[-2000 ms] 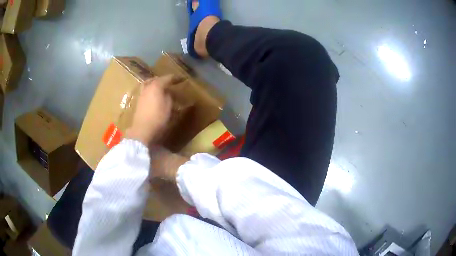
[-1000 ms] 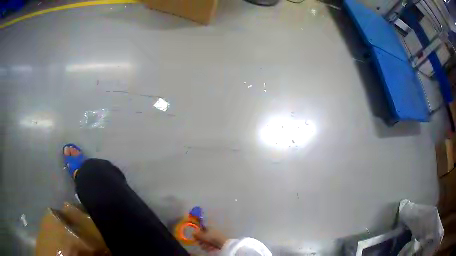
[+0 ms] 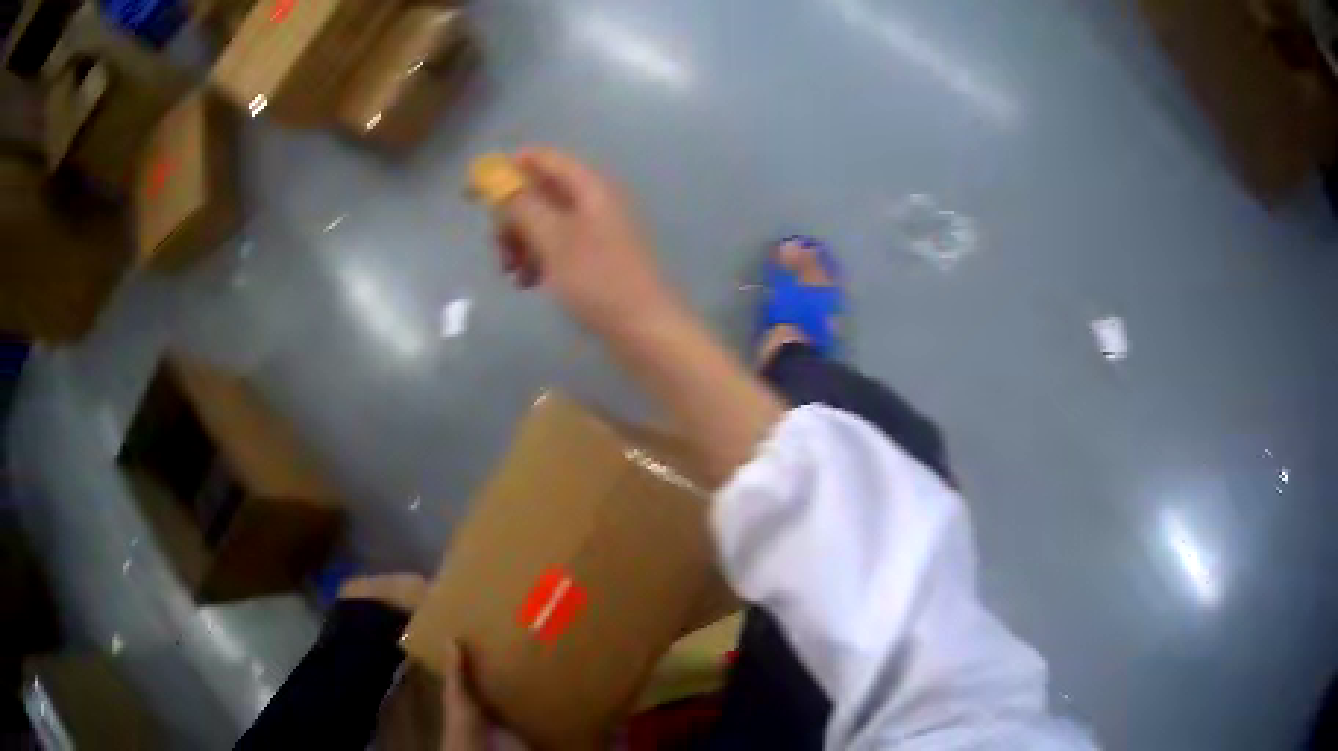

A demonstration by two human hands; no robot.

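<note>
The brown shipping carton point(image 3: 506, 543) is closed and tilted between my knees, with a red-orange seal label point(image 3: 552, 605) on its near face. My left hand point(image 3: 462, 712) is at its lower edge, thumb against the cardboard, mostly cut off by the frame's bottom. My right hand point(image 3: 565, 235) is raised beyond the carton, blurred, not touching it. A small yellow-orange piece point(image 3: 496, 179) is at its fingertips; I cannot tell whether it is worn or held. A pale yellow backing sheet point(image 3: 697, 660) shows at the carton's right. No tape gun is visible.
An open carton point(image 3: 264, 477) stands on the floor at left. Several cartons point(image 3: 301, 59) are at the upper left, and a brown box point(image 3: 1247, 88) is at the upper right. My blue-sandalled foot point(image 3: 803, 301) is beyond the carton. Scraps point(image 3: 1108, 338) lie on the floor.
Two seconds ago both hands were at the carton. One second ago the view was to the right, with one hand on the tape gun. Now the view is back, with my right hand raised beyond the carton.
</note>
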